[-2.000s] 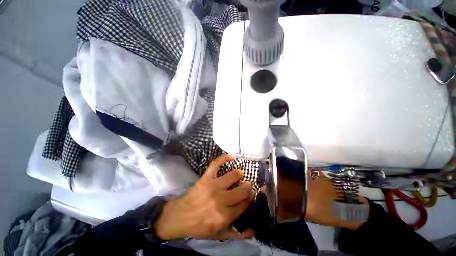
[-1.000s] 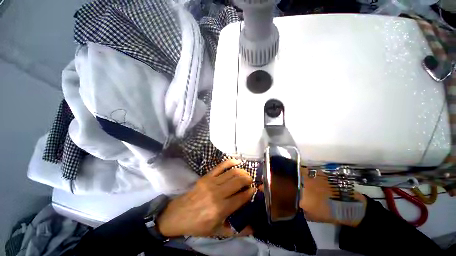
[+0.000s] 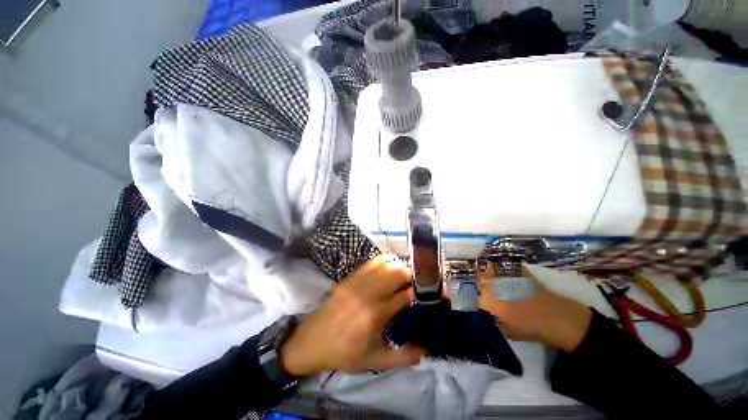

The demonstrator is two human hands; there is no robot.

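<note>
The checked garment (image 3: 238,78) with white lining (image 3: 230,160) lies bunched on the left of the sewing machine (image 3: 508,148). A dark piece (image 3: 459,335) lies in front of the needle area, which the machine head and its metal lever hide. My left hand (image 3: 348,320) is bent over the cloth left of the needle area, thumb against the dark piece; its fingertips are partly hidden. My right hand (image 3: 537,316) is right of the needle area, beside the dark piece, its fingers hidden behind machine parts. White cloth (image 3: 418,390) hangs at the table's front edge.
Scissors with red and yellow handles (image 3: 660,328) lie right of my right hand. A brown checked scrap (image 3: 685,164) is draped on the machine head. A blue crate (image 3: 238,15) and dark cloth (image 3: 513,34) are behind. A grey garment pile (image 3: 70,385) is at the lower left.
The view has shifted, showing more of the table's back and the brown checked scrap. My left hand has moved slightly over the cloth, and the small check under its fingers is now mostly hidden.
</note>
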